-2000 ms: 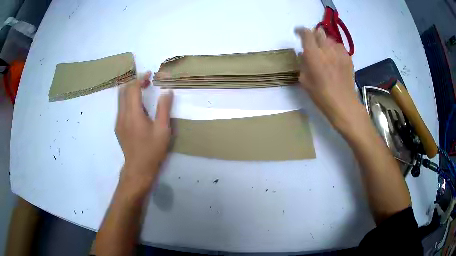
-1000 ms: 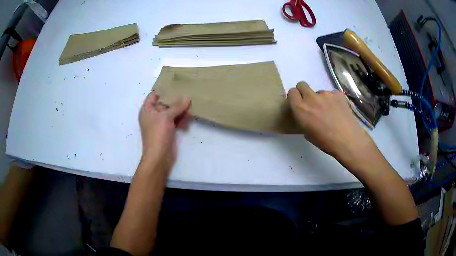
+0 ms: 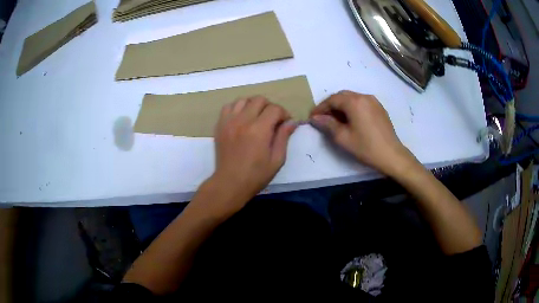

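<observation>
A khaki fabric piece (image 3: 183, 112) lies flat near the table's front edge. My left hand (image 3: 251, 142) rests over its near right part and pinches its near edge. My right hand (image 3: 357, 127) pinches the same edge at the near right corner, fingertips close to the left ones. Any fold there is hidden by the fingers. A second khaki piece (image 3: 207, 46) lies flat just beyond the first, not touching it.
The steam iron (image 3: 396, 38) sits at the upper right with blue hoses (image 3: 493, 65) trailing right. A khaki stack (image 3: 153, 7) is cut off at the top edge. Another khaki pile (image 3: 58, 36) lies slanted at the upper left. The white table's front edge (image 3: 118, 200) runs below my hands.
Two khaki pieces now lie separately where they overlapped or lay together before. Both hands have come together at the nearer piece's right corner. The view has shifted, and the scissors are out of frame.
</observation>
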